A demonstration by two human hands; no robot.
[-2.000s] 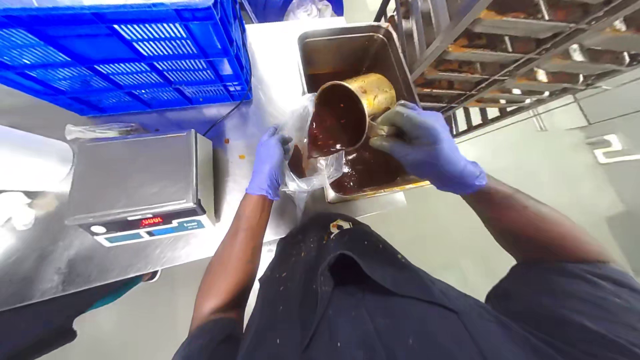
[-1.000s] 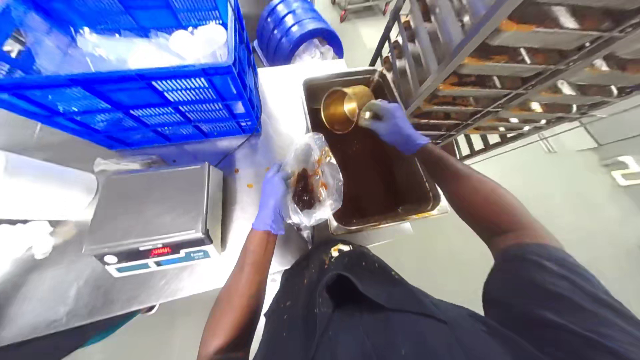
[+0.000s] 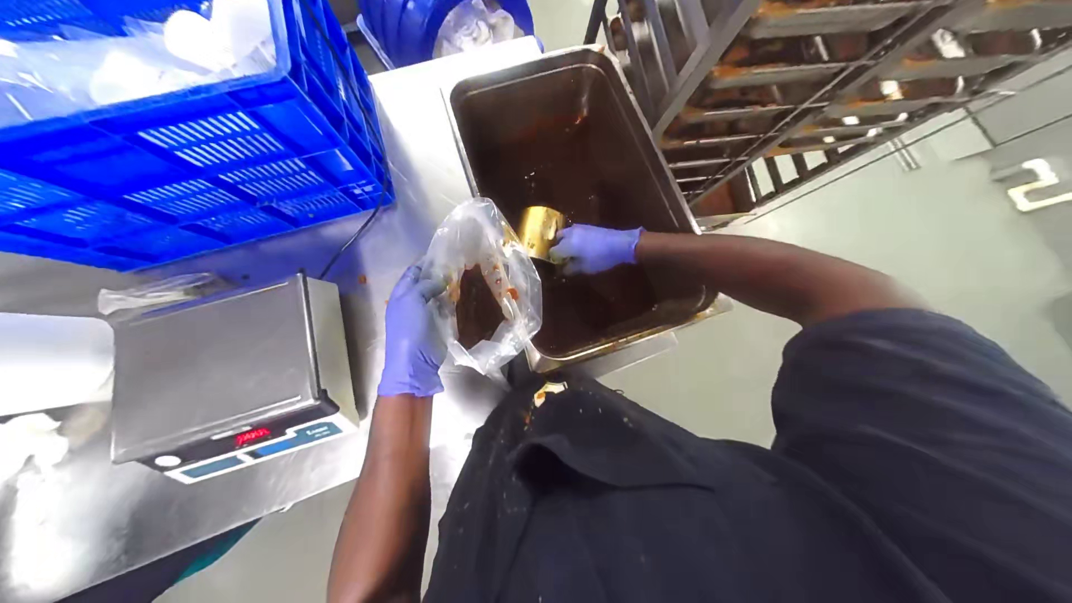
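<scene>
In a purple glove, my left hand grips a clear plastic bag by its side. The bag's mouth is spread open and dark reddish-brown sauce lies inside it, with orange smears on the film. My right hand, gloved too, holds a brass-coloured metal cup just right of the bag, low over or in the sauce; the cup's mouth is not visible. Both are at the left side of a deep steel pan of dark sauce. The handle is mostly hidden by my fingers.
A bench scale with a lit red display stands left on the steel table. Behind it is a blue plastic crate holding clear plastic and white items. A blue round container sits at the back. A soiled metal rack rises at the right.
Two seconds ago the cup was tipped at the bag with sauce in it. My right hand then drew it back over the pan, and it is now lower in the pan, close to the bag.
</scene>
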